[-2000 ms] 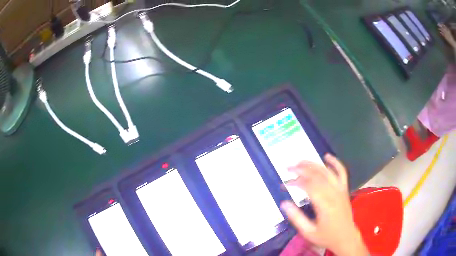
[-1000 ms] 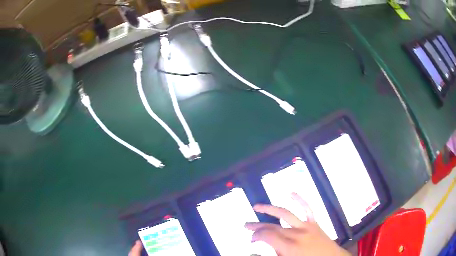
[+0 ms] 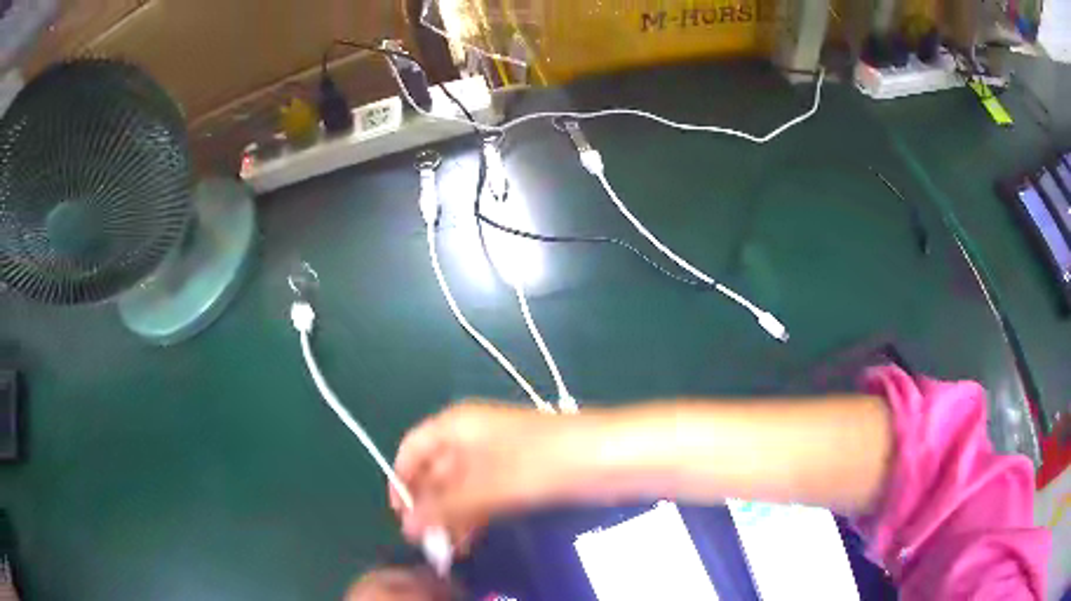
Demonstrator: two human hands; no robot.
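Note:
My right hand (image 3: pixel 476 470), in a pink sleeve, reaches across to the left and holds the leftmost white cable (image 3: pixel 341 411) near its plug (image 3: pixel 437 548). My left hand (image 3: pixel 399 585) is blurred and cut off by the bottom edge, just below the plug; its grip cannot be seen. Two smartphones with white screens show below my forearm, one in the middle (image 3: pixel 648 561) and one to its right (image 3: pixel 799 558), in the black phone tray (image 3: pixel 529 552). The tray's left part is hidden or cut off. More white cables (image 3: pixel 675 252) lie on the bench.
A desk fan (image 3: pixel 94 188) stands at the left. A power strip (image 3: pixel 364 135) with black plugs lies at the back, with a long white cord (image 3: pixel 658 114). A thin black cable (image 3: pixel 552 238) crosses the white ones. Another phone tray (image 3: pixel 1043 229) is at the right edge.
My right hand has moved left from the phone screens and taken hold of the leftmost cable, whose plug is now lower, by my left hand. The view has shifted, showing more of the bench's back.

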